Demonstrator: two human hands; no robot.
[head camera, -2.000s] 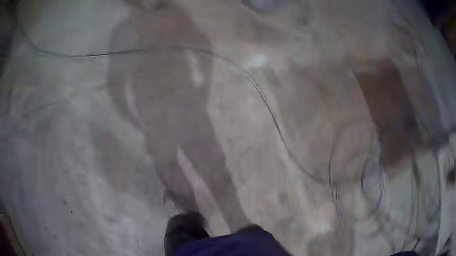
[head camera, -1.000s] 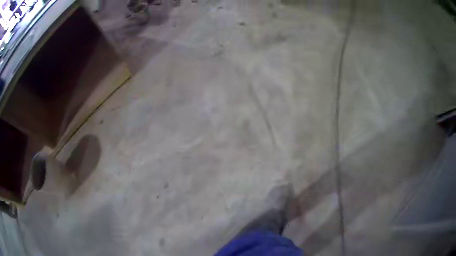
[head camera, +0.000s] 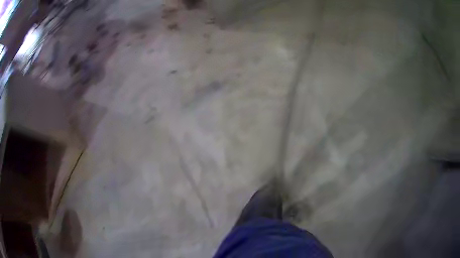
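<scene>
Neither of my hands is in the picture. The stained pale concrete floor (head camera: 151, 166) lies in front of me, blurred by motion. A blue-clothed part of me (head camera: 275, 239) shows at the bottom edge, with a dark shoe or lower leg (head camera: 262, 201) just above it. A long thin cable (head camera: 290, 106) runs down the floor to the shoe; whether they touch I cannot tell.
An open brown cabinet carcass (head camera: 30, 174) with a pale yellowish edge stands at the left. Dark debris or stains (head camera: 83, 55) are scattered at the upper left. A blurred grey object (head camera: 428, 211) is at the lower right.
The view has moved across the floor. The cabinet came into view at the left and now sits lower and nearer the edge. The cable has shifted left towards the shoe.
</scene>
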